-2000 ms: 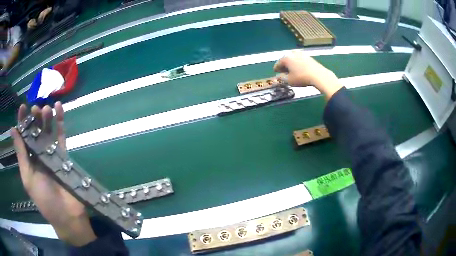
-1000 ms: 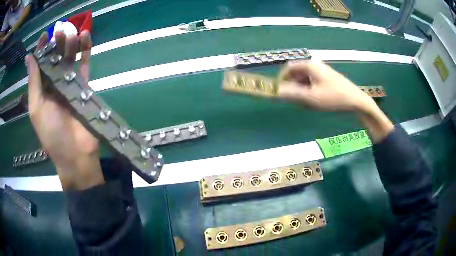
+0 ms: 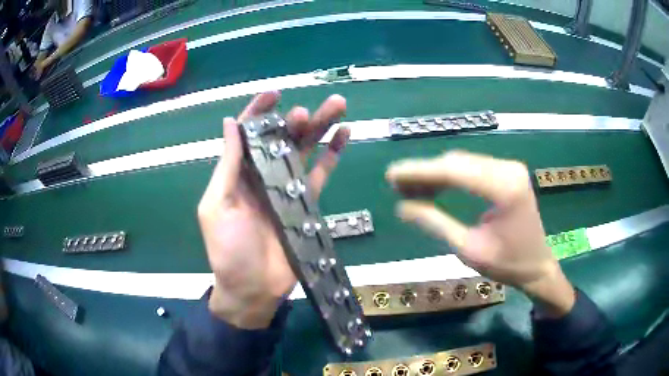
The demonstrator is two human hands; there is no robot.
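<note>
My left hand [image 3: 246, 220] holds a long dark grey fixture bar [image 3: 309, 228], tilted, its silvery round pieces facing up. My right hand [image 3: 477, 213] is blurred, thumb and fingers apart, with nothing seen in it, to the right of the bar. A brass-coloured plate [image 3: 434, 295] with ringed round holes lies on the near bench, its left end behind the bar. Another brass-coloured plate [image 3: 428, 367] lies below it, cut by the bottom edge. A grey bar [image 3: 356, 223] on the belt is partly hidden behind the held bar.
Grey bars lie on the far rail [image 3: 444, 124] and left belt [image 3: 94, 242]. A brass-coloured plate [image 3: 574, 175] is at right, near the green label [image 3: 568, 243]. Stacked brass-coloured plates [image 3: 521, 40], red-blue bins [image 3: 172, 64] and dark stacked fixtures [image 3: 61, 169] stand farther off. A person's arm [image 3: 62, 44] shows far left.
My right hand took a brass-coloured plate off the far rail and has let it go; where it lies is unclear. My left hand with the grey bar has moved toward the middle. The view has shifted.
</note>
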